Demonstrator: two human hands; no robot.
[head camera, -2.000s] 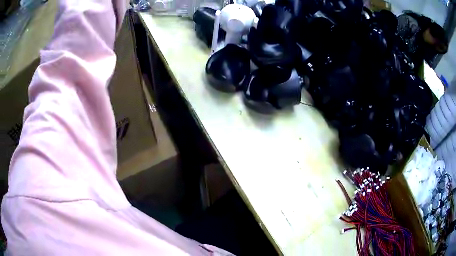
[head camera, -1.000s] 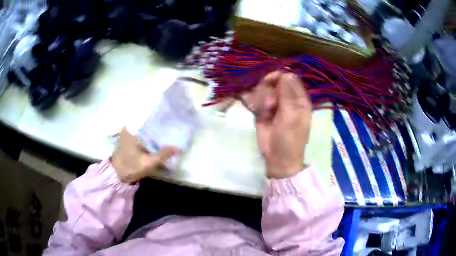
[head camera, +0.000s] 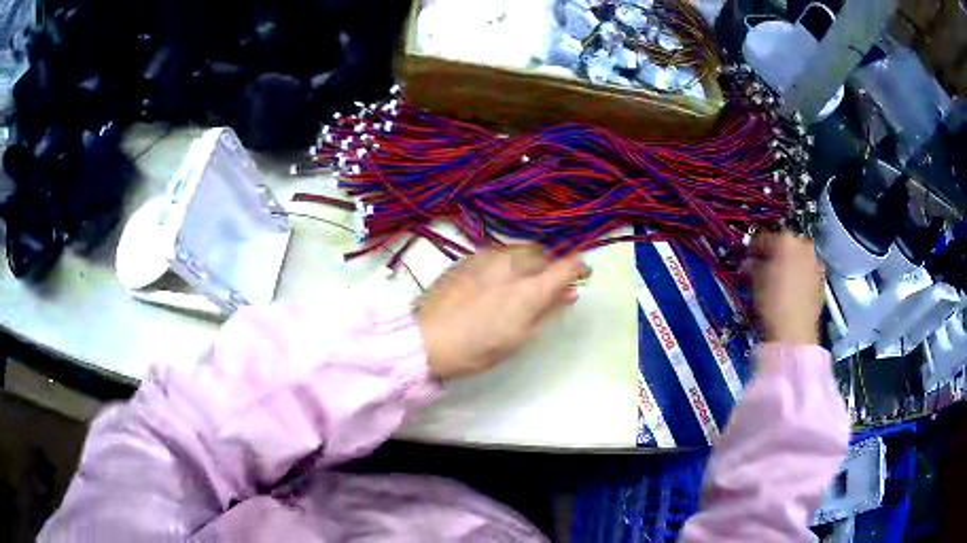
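A white bracket with a flat rectangular plate and a round white housing (head camera: 148, 246) rests on the pale bench at the left, untouched. A large bundle of red-and-blue wires (head camera: 551, 175) with tiny white plugs lies across the bench. My left hand (head camera: 498, 308) is over the bench just below the wires, blurred; its fingertips are close to some wire ends and I cannot tell whether it holds anything. My right hand (head camera: 785, 286) is at the right end of the bundle, blurred, its fingertips among the wire ends; its grip is unclear.
Black rounded parts (head camera: 212, 64) are piled at the upper left. An open carton (head camera: 562, 98) of white and silver parts stands behind the wires. A blue-and-white BOSCH sheet (head camera: 689, 339) lies under the wire ends. White subassemblies (head camera: 864, 239) are at the right, above a blue crate (head camera: 636, 493).
The white bracket part has left my left hand and stands on the bench at the left. My left hand has moved right. My right hand has moved right to the far wire ends.
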